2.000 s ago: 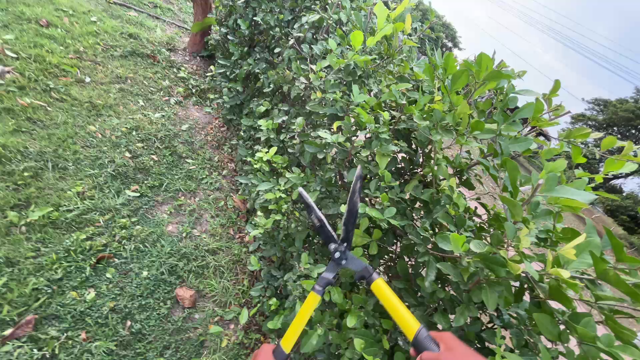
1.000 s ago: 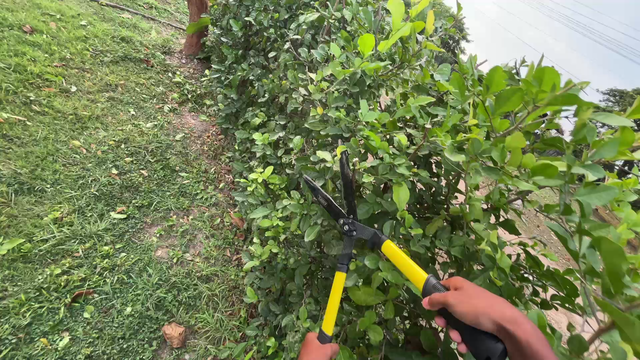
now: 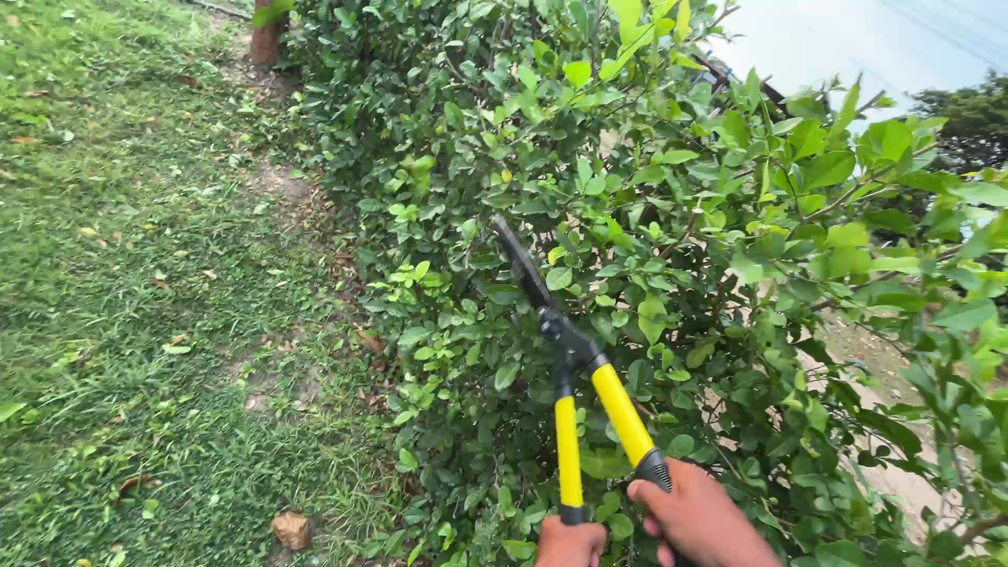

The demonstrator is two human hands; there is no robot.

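Observation:
Hedge shears (image 3: pixel 618 409) with yellow handles and black grips reach up over a leafy green hedge (image 3: pixel 457 315). Their dark blades are closed together and point up and to the left against the foliage. My left hand (image 3: pixel 570 543), at the bottom edge, is wrapped around the black grip of the left handle. Around the grip of the right handle, a little higher and to the right, my right hand (image 3: pixel 697 512) is closed. The lower ends of both grips are hidden by my hands or the frame edge.
Grass (image 3: pixel 142 315) with fallen leaves runs along the hedge's left side. A brown stone-like lump (image 3: pixel 291 530) lies near the hedge foot, and a trunk or post (image 3: pixel 268 39) stands at the top left. Leafy branches (image 3: pixel 906 165) stick out at the right, with bare ground behind.
The shears were spread open two seconds and one second ago; their blades have come together and the handles are nearer each other. Both my hands have kept hold of them.

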